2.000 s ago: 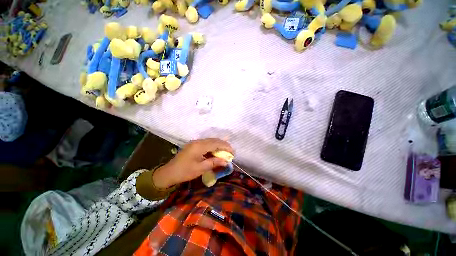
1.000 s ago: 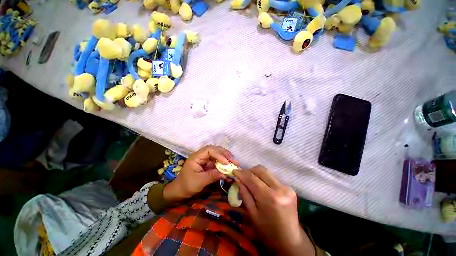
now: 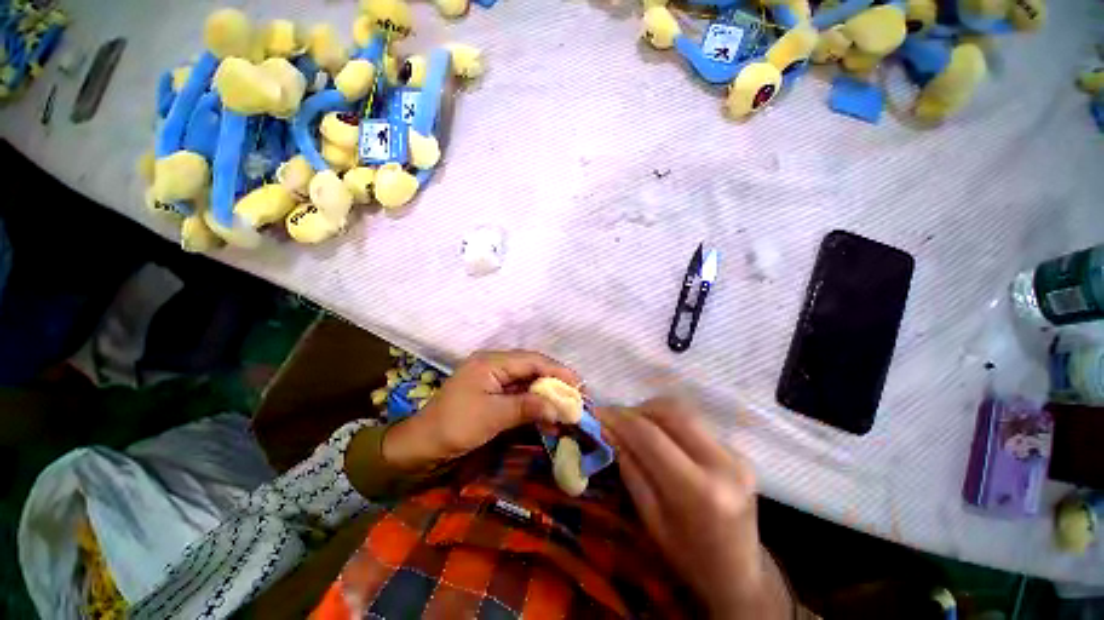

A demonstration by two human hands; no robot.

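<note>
A plush toy piece [image 3: 593,451], a blue curved tube with pale yellow padded ends, is held over my lap at the table edge. My left hand [image 3: 478,406] pinches its upper yellow end between thumb and fingers. My right hand [image 3: 684,478] is close on the right of the piece, blurred, with thumb and fingertips together beside the upper end. Whether it pinches a needle or thread is too small and blurred to see.
Thread snips [image 3: 693,300] and a black smartphone [image 3: 846,332] lie on the cloth. Toy piles are at the left [image 3: 291,133] and far side. A purple box [image 3: 1010,455] and bottle [image 3: 1065,286] stand right. A cardboard box [image 3: 303,394] with toys is below the edge.
My right hand came in from out of view to the toy, then moved slightly right of it. The blue tube now shows more. The long thread seen stretched to the right earlier is no longer visible.
</note>
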